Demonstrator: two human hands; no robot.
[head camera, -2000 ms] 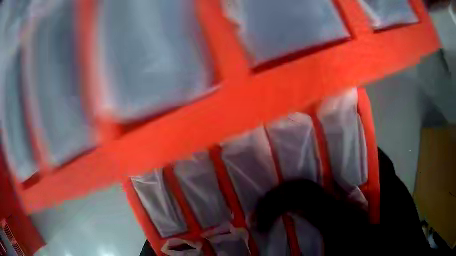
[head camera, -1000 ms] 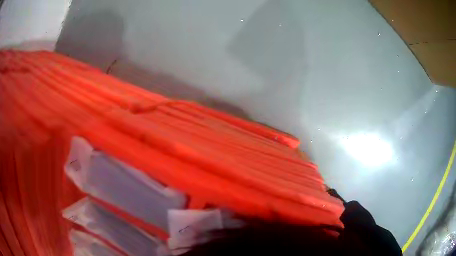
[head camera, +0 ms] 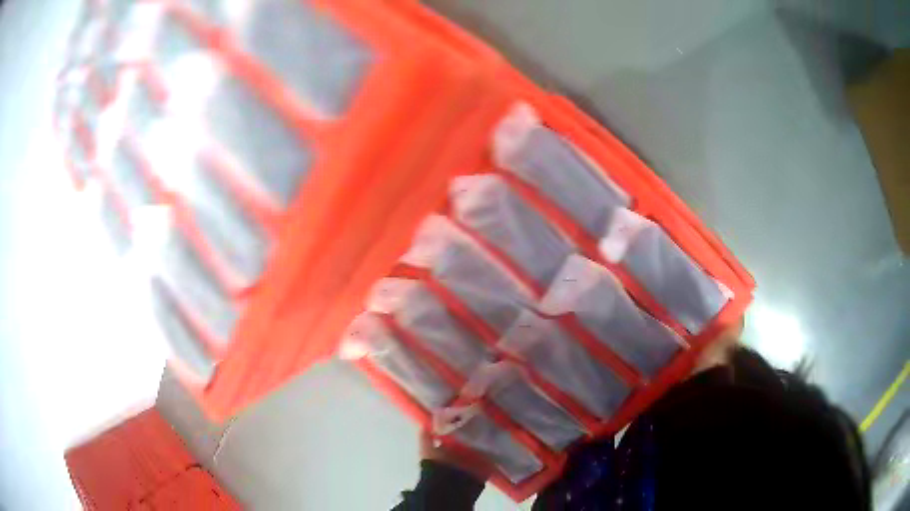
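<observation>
A red-orange foam tray (head camera: pixel 571 321) with two rows of bagged grey-blue phones (head camera: pixel 489 257) lies tilted across the middle. Translucent sleeve ends stick up over the pockets. My left hand (head camera: pixel 439 454), small and partly hidden below a dark sleeve, grips the tray's lower left edge. My right hand (head camera: pixel 720 344) is at its right corner, mostly hidden by the tray and a dark sleeve; the fingers are under the edge. Layered red edges show behind the tray's upper right side; whether they touch it I cannot tell.
A tall stack of filled red trays (head camera: pixel 329 235) stands close at the upper left, blurred. Another red stack (head camera: pixel 150 467) is at the bottom left. Grey floor (head camera: pixel 688 110), brown cardboard (head camera: pixel 883 120) and a yellow floor line (head camera: pixel 886 397) are at the right.
The view has swung from the side of red layered trays to the top of a filled tray. Both hands now show at its edges, and the tall filled stack has come into view on the left.
</observation>
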